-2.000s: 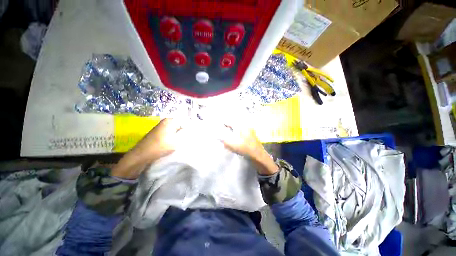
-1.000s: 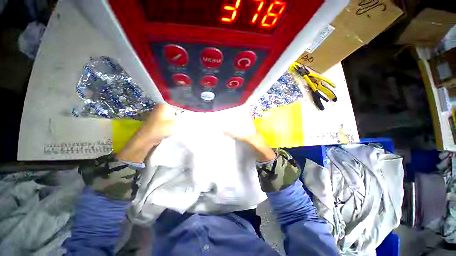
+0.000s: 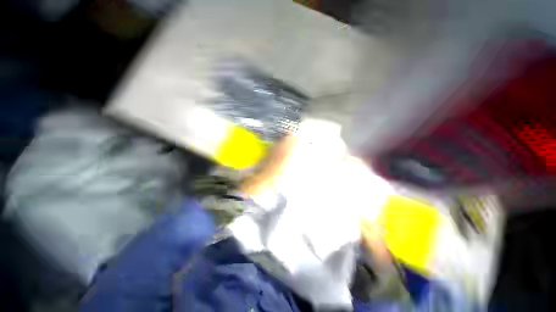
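Note:
The view is strongly blurred and tilted. A pale grey-white garment piece (image 3: 305, 237) lies over the lap and runs up into the white lamp glare, where its upper part is washed out. My left hand (image 3: 272, 167) is a blurred shape at the left side of the cloth, beside the yellow tape. My right hand (image 3: 373, 234) is at the right side of the cloth, mostly lost in glare. The fingers of both hands cannot be made out. The snap button machine's red panel (image 3: 451, 140) is at the right, with a red glow. The setting point is hidden.
A pile of shiny snap fasteners (image 3: 259, 100) lies on the white table (image 3: 164, 91). Yellow tape (image 3: 241, 148) is left of the hands, with another yellow patch (image 3: 411, 231) at right. A grey-white garment stack (image 3: 91, 189) lies at left. A blurred dark-yellow shape is at far right.
The view has swung left and tilted, so the machine head now shows at the right and the garment stack more fully at left. Everything is blurred. Both hands remain beside the cloth.

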